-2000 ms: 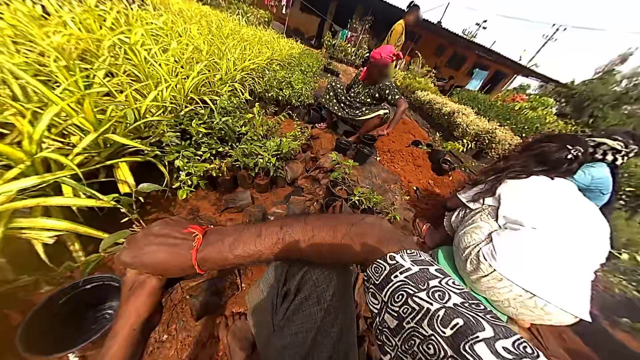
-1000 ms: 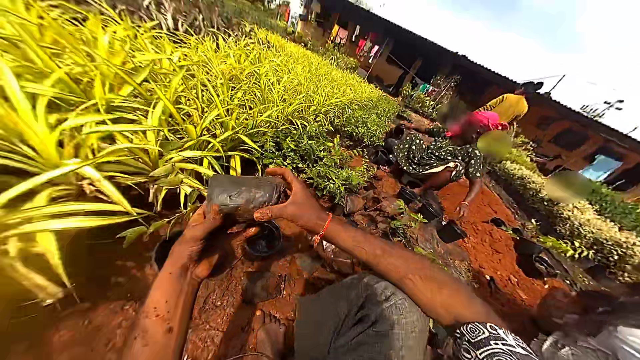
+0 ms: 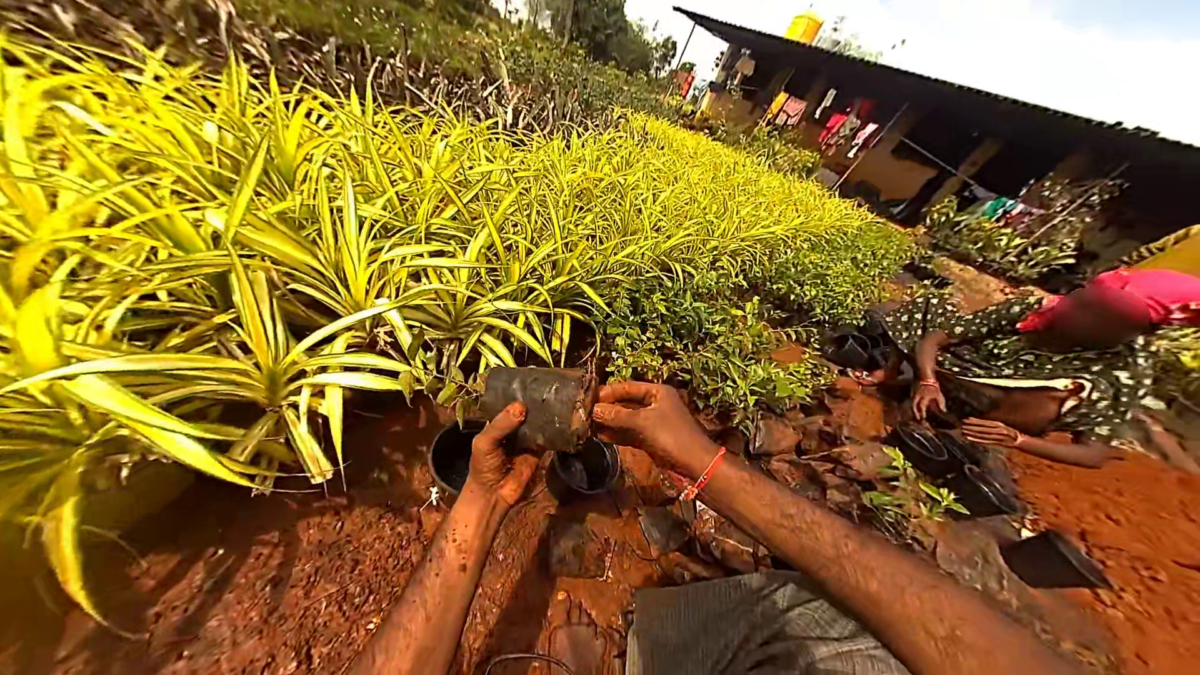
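A black plastic nursery bag packed with soil [image 3: 539,408] lies on its side in the air, small leaves at its left end. My left hand [image 3: 499,459] grips it from below, thumb across its front. The fingers of my right hand [image 3: 647,422], with a red thread at the wrist, are at the bag's right end, seemingly pinching its edge. Beneath the bag, two black plastic pots stand on the red soil, one at the left [image 3: 452,459] and one at the right [image 3: 586,467].
Yellow-green striped plants [image 3: 375,234] fill the left, leafy seedlings [image 3: 712,347] beside them. Several soil-filled bags lie near my knee. At the right a person in a pink head cloth [image 3: 1125,300] bends over black pots [image 3: 923,448] by a red soil heap [image 3: 1106,506].
Two seconds ago my right hand was down at the left, over the other hand, with no bag showing. The bag is now held up between both hands. The view has swung right.
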